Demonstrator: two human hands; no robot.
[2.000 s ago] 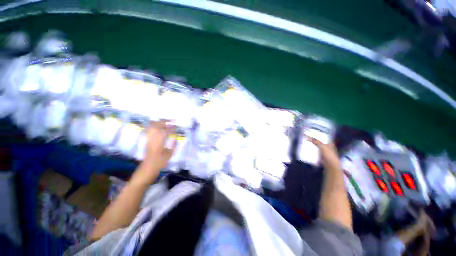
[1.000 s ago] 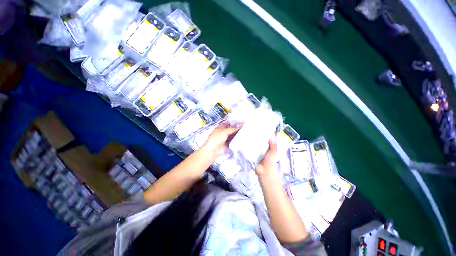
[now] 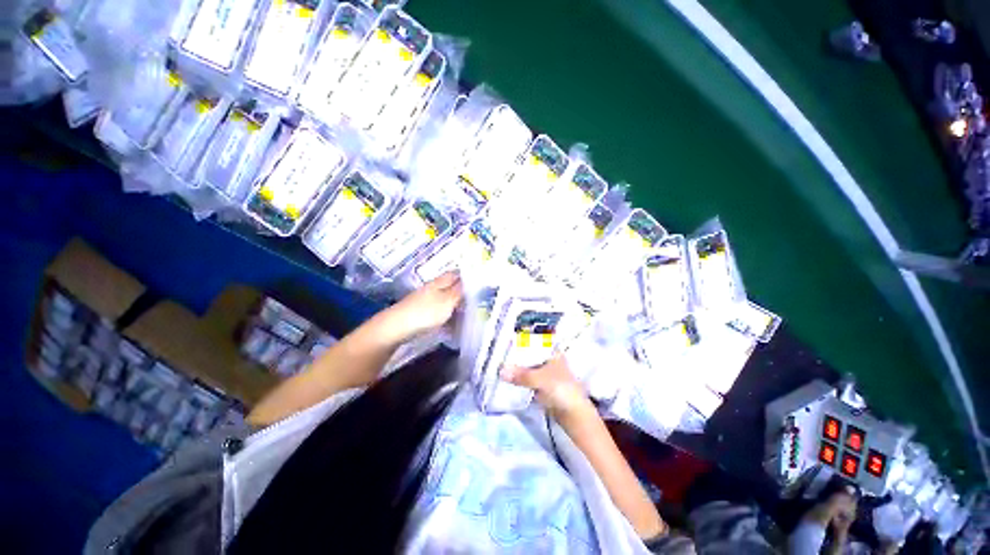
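A white power bank unit [image 3: 519, 345] with a clear rim and a dark and yellow end is close in front of my body, with clear plastic around its left side. My right hand [image 3: 551, 384] grips its lower right edge. My left hand [image 3: 432, 304] is left of it, its fingertips at clear plastic beside a bench unit; glare hides whether they hold it. Bagged units [image 3: 404, 236] lie in overlapping rows along the bench, washed out by glare in the middle.
The green conveyor belt [image 3: 695, 141] runs beyond the bench. A tester with red displays [image 3: 841, 439] stands at lower right, near another person's hands [image 3: 834, 510]. Open cartons [image 3: 92, 284] packed with units are on the blue floor at left.
The view has shifted, so the bench rows sit higher. The hands were together around a bright, glare-covered item; now they are farther apart, with a unit in my right hand close to my body.
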